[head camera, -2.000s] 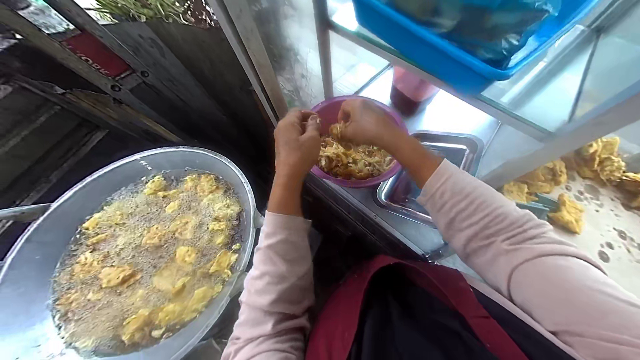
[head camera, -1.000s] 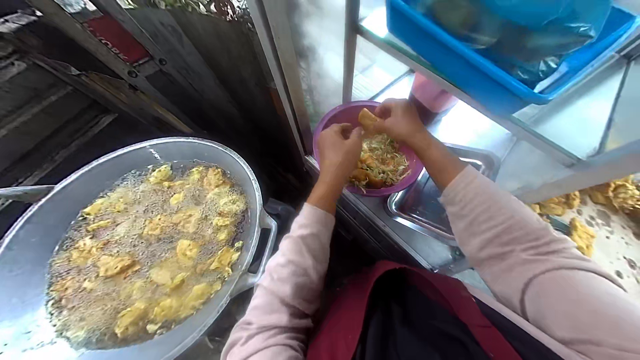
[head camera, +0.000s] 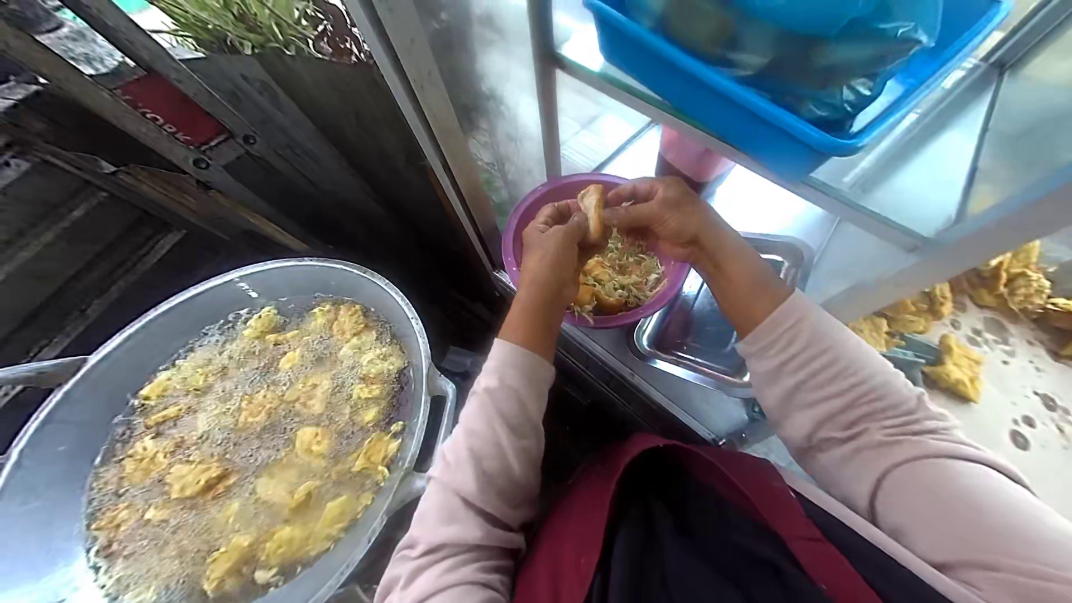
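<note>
Over a purple plastic bowl (head camera: 536, 201) my two hands meet at a piece of fried tofu (head camera: 593, 211), pale on one face and browned at the edge. My left hand (head camera: 559, 243) grips its lower left side, and my right hand (head camera: 657, 213) pinches it from the right. Below them in the bowl lies a shredded vegetable mix (head camera: 632, 272) with orange-brown pieces at its left. A rectangular stainless steel tray (head camera: 695, 322) stands beside the bowl, partly under my right forearm. To the left, battered fritters (head camera: 197, 479) bubble in oil in a large metal wok (head camera: 343, 276).
A glass-and-metal display case surrounds the bowl; its frame post (head camera: 435, 126) rises close to my left hand. A blue plastic basket (head camera: 720, 100) with a plastic bag sits on the shelf above. Finished fritters (head camera: 955, 368) lie at the right. The wok's side handle (head camera: 444, 410) is near my left forearm.
Two seconds ago both hands were lower at the bowl's contents. One second ago they held a tan piece above the bowl; now a pale face of the piece shows between my fingers.
</note>
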